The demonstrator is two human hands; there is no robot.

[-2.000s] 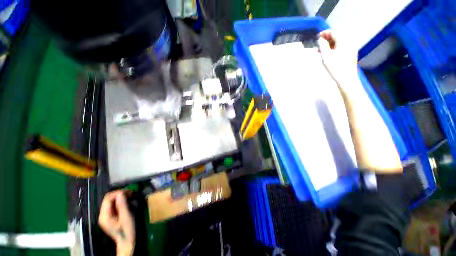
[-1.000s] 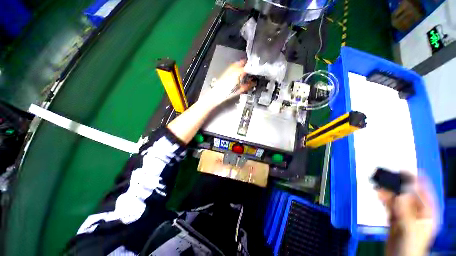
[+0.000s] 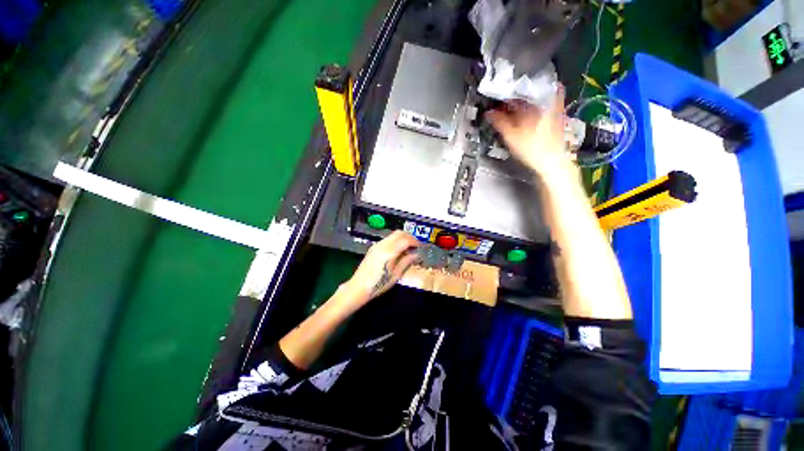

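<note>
My right hand (image 3: 529, 132) reaches over the silver base plate (image 3: 401, 181) to the fixture (image 3: 480, 132), under the plastic-wrapped press head (image 3: 520, 53). Its fingertips are at the fixture; whether they hold a part is hidden. My left hand (image 3: 390, 257) is at the left end of the cardboard ledge (image 3: 463, 284), its fingers touching the row of small dark grey workpieces (image 3: 440, 257). I cannot tell if it grips one. The slotted rail (image 3: 462, 185) runs from the fixture toward me.
Yellow sensor bars (image 3: 338, 123) flank the plate. The front panel has green buttons (image 3: 376, 221) and a red emergency stop (image 3: 447, 240). Looped clear tubing is right of the fixture. A blue crate (image 3: 772, 264) with a white sheet (image 3: 701, 264) holds a dark row of parts (image 3: 712, 121).
My left hand has moved from the fixture back to the ledge. My right hand, over the crate with a dark part a second ago, is now at the fixture.
</note>
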